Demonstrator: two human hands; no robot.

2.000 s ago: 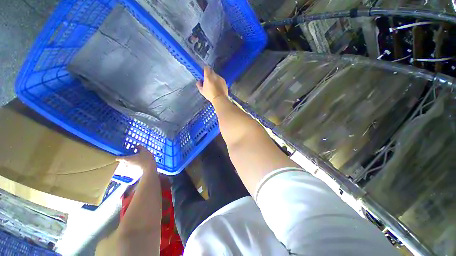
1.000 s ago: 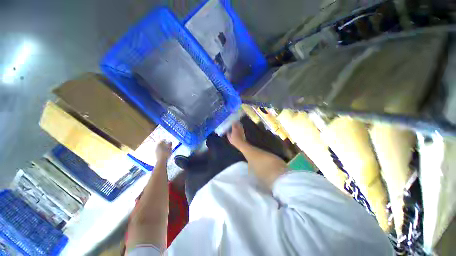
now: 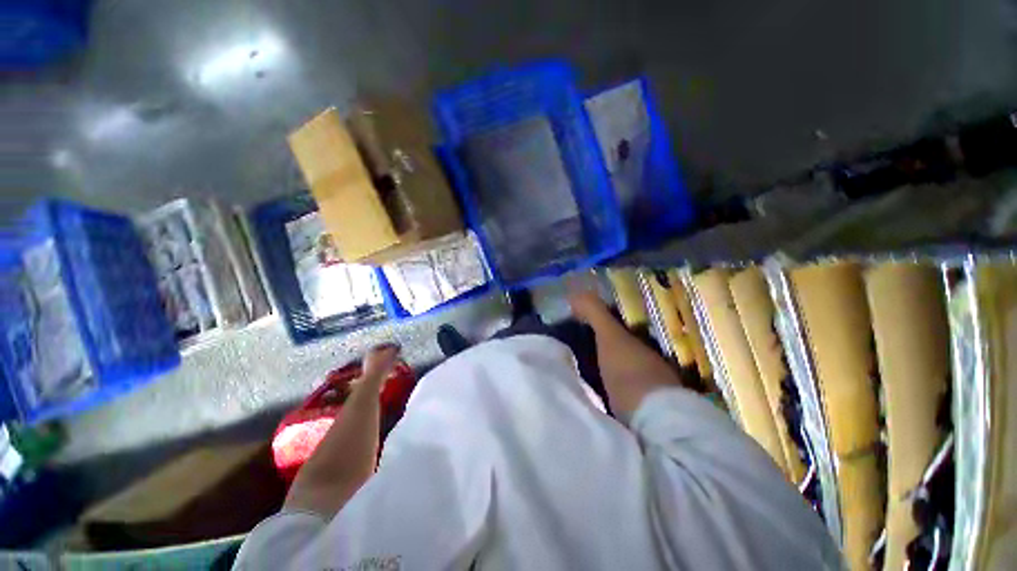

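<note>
A blue plastic crate (image 3: 524,262) with a grey liner sheet (image 3: 521,184) stands on the floor in front of me. A second blue crate (image 3: 666,178) with newspaper liner (image 3: 622,128) is beside it on the right. My left hand (image 3: 379,363) is small and blurred above a red plastic stool (image 3: 292,441), away from the crates. My right hand (image 3: 586,307) is just below the near edge of the crates, blurred. Neither hand visibly holds anything; the fingers are unclear.
An open carton (image 3: 418,184) stands left of the crates. Further left are a dark blue-grey crate (image 3: 268,251), a white slotted crate (image 3: 212,268) and a blue crate (image 3: 128,296). A rack of stacked brown sheets (image 3: 836,335) runs along my right.
Both hands have come off the blue crate and back towards my body. The view has turned and shows the crates further away, with more crates at the left.
</note>
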